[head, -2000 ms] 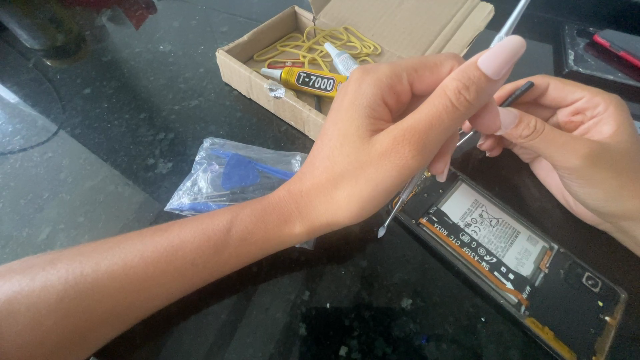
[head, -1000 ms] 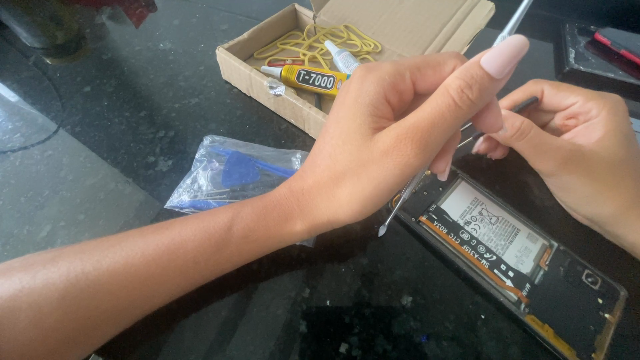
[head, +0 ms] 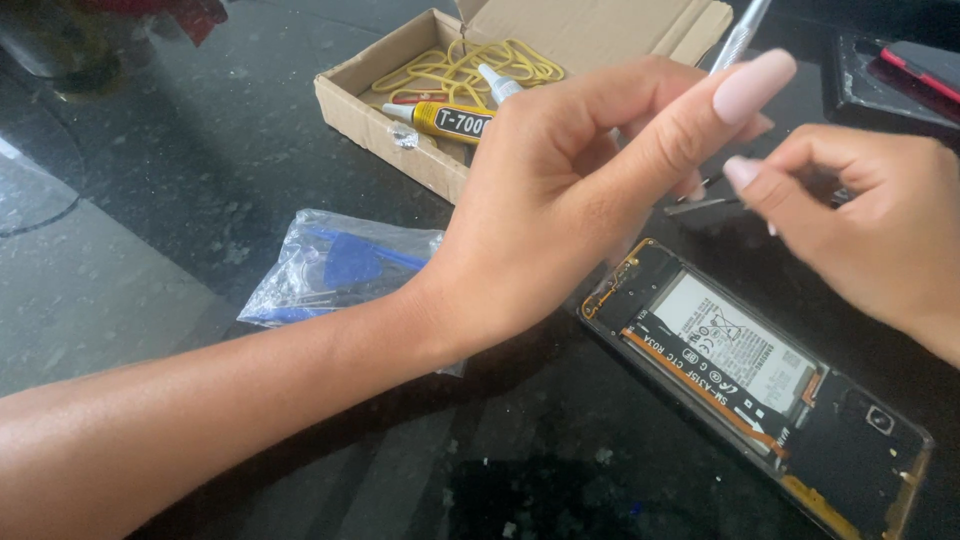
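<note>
My left hand (head: 600, 172) grips a metal-handled tool (head: 740, 36) with a knurled grip, its shaft rising past the thumb. To its right my right hand (head: 862, 217) is slightly blurred, thumb near the curled index finger; whether it holds anything is unclear. A thin dark piece (head: 705, 204) lies or hangs between the hands, partly hidden. Below both hands lies an opened smartphone (head: 750, 390), back cover off, with a white battery (head: 731, 337), an orange flex cable (head: 697, 390) and a camera lens (head: 880, 420) showing.
A cardboard box (head: 390, 161) at the top holds a yellow cord (head: 517, 64), a T-7000 glue tube (head: 450, 120) and a white-nozzled tube (head: 499, 82). A plastic bag (head: 300, 277) with blue pry tools lies beside my left forearm. A red-edged phone (head: 919, 71) rests on a dark tray (head: 851, 97) at upper right.
My right hand has moved right, away from my left hand. The dark rod seen at its fingertips before no longer shows there. My left hand has stayed nearly still.
</note>
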